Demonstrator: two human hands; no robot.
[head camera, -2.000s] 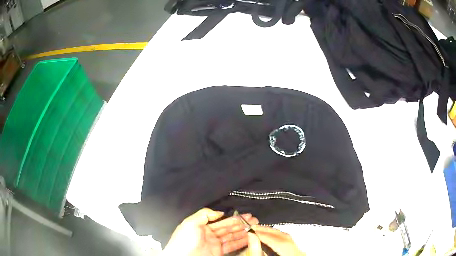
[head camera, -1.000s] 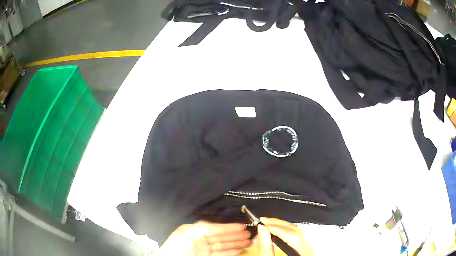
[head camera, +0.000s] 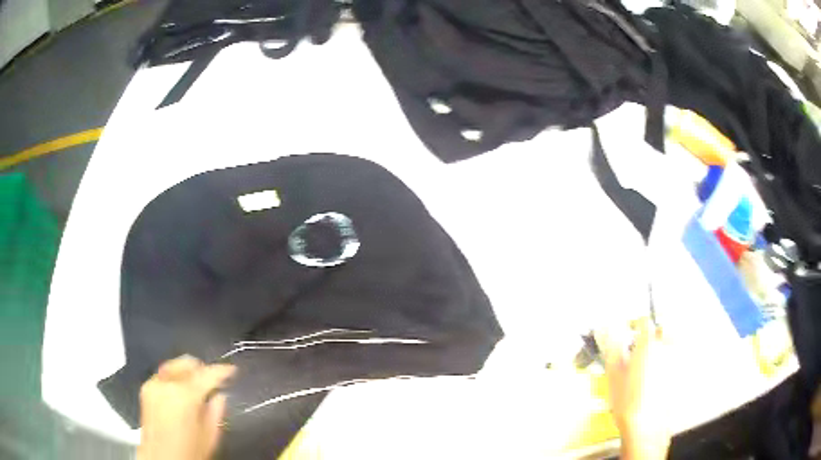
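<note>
A black half-moon bag panel lies flat, with a whitish label, a pale round logo and a light zipper line near its lower edge. My left hand is at the panel's lower left, fingers curled; whether it grips the cloth cannot be told. My right hand is blurred, to the right of the panel, with its fingers beside a small dark item. Whether it holds anything cannot be told. The slim tool seen earlier cannot be made out.
Black unfinished bags lie heaped along the far side of the white table, straps trailing. A blue tray with bottles stands at the right, an orange-yellow bottle behind it. A green bin stands left on the floor.
The view has swung right, so the panel appears further left. My hands, together over the lower edge before, are now far apart, the right one out by the small items.
</note>
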